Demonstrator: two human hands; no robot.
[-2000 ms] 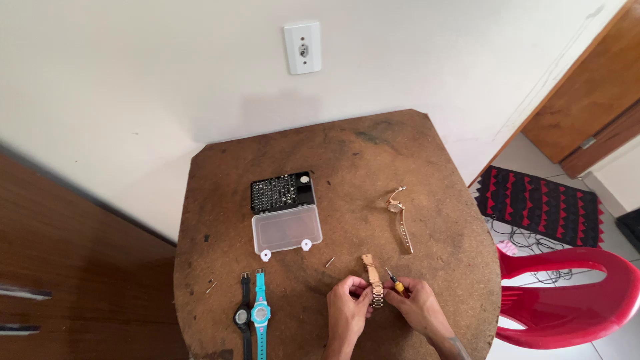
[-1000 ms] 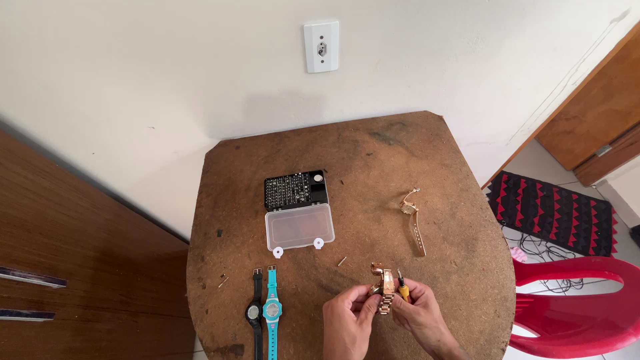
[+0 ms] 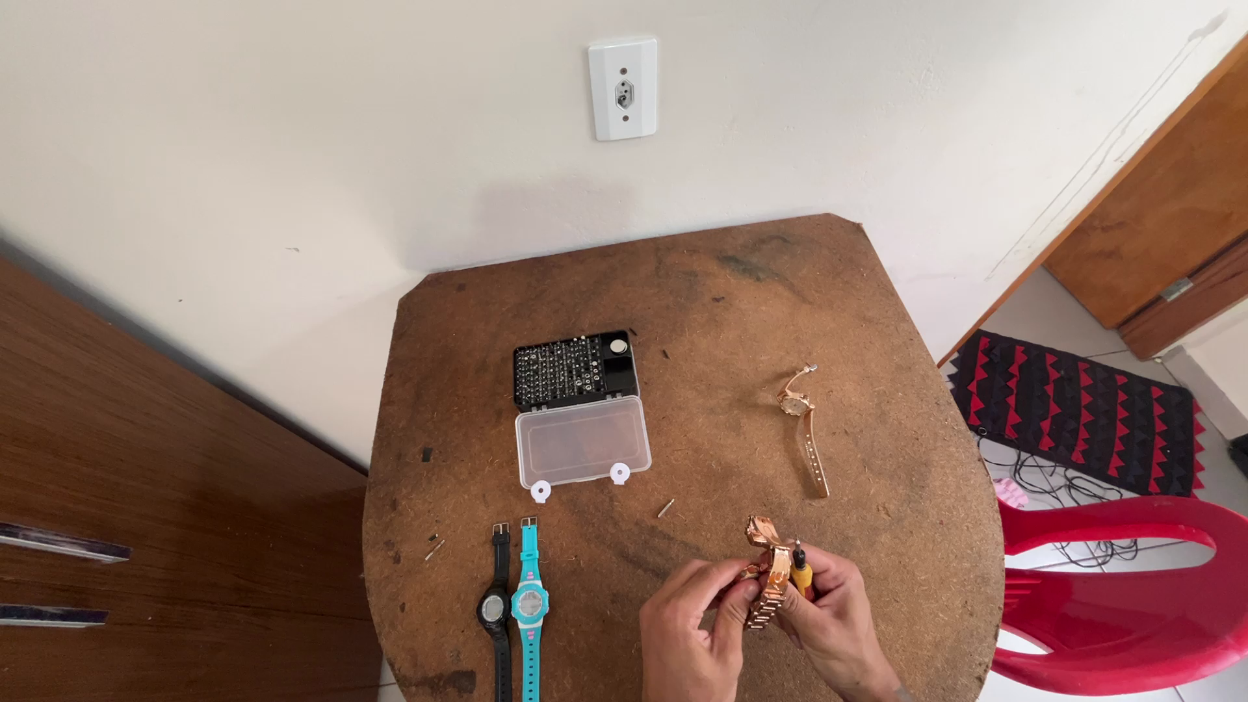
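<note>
My left hand grips the left side of a rose-gold metal-link wristwatch, raised near the table's front part. Against the watch's right side, my right hand holds a small screwdriver with a yellow and black handle, its tip pointing away from me. A slim rose-gold wristwatch lies farther back. To the left of my hands lie a black digital wristwatch and a turquoise one. Behind them is an opened case of small metal parts with a clear plastic lid.
Small metal pins lie on the brown table. A white wall socket is beyond it. At right are a red plastic chair, cables and a black-and-red rug; wooden furniture stands at left.
The watch in my hands lay stretched out two seconds ago; now it is bent and raised, its far end folded over. The screwdriver has come upright beside it.
</note>
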